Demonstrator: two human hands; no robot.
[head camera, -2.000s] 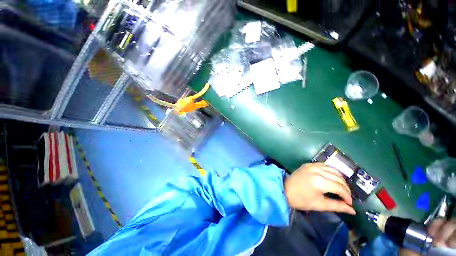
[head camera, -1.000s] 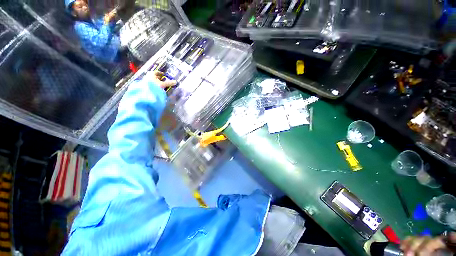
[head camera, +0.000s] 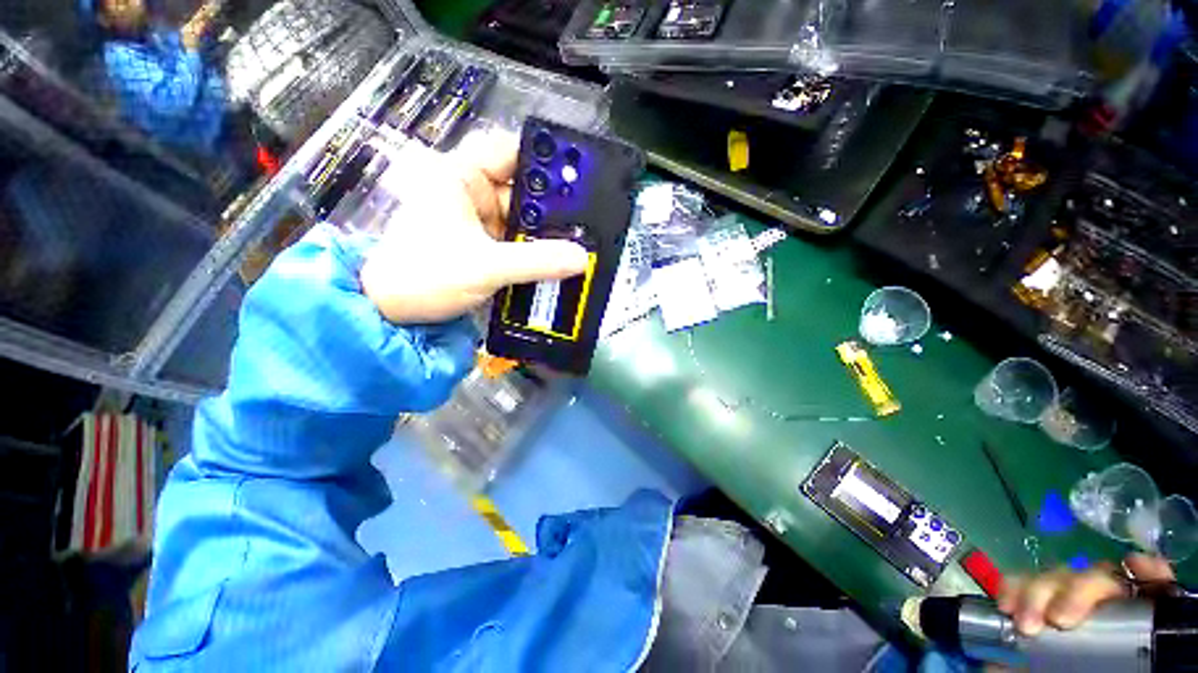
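Note:
My left hand (head camera: 440, 237) holds a dark smartphone body (head camera: 578, 197) up at the left edge of the bench, camera rings at its upper end and a yellow-edged label below, the thumb over it. My right hand (head camera: 1071, 594) is at the lower right, closed around the silver barrel of an electric screwdriver (head camera: 972, 623), partly cut off by the picture's edge. A second smartphone body (head camera: 883, 513) lies on the green mat (head camera: 736, 454), camera rings towards the lower right. A red piece (head camera: 981, 572) lies beside its end.
Blister trays (head camera: 552, 99) with phones stand at the left. Plastic bags (head camera: 696, 270), a yellow-handled tool (head camera: 867, 379), several cups (head camera: 896, 317), a thin dark stick (head camera: 1005, 483) and blue picks (head camera: 1055, 513) lie on the bench. A black parts tray (head camera: 920, 197) is behind. A person is at the upper left.
My left hand went from beside the phone on the mat to the trays, and now holds another phone body up nearer the bench. My right hand still holds the driver.

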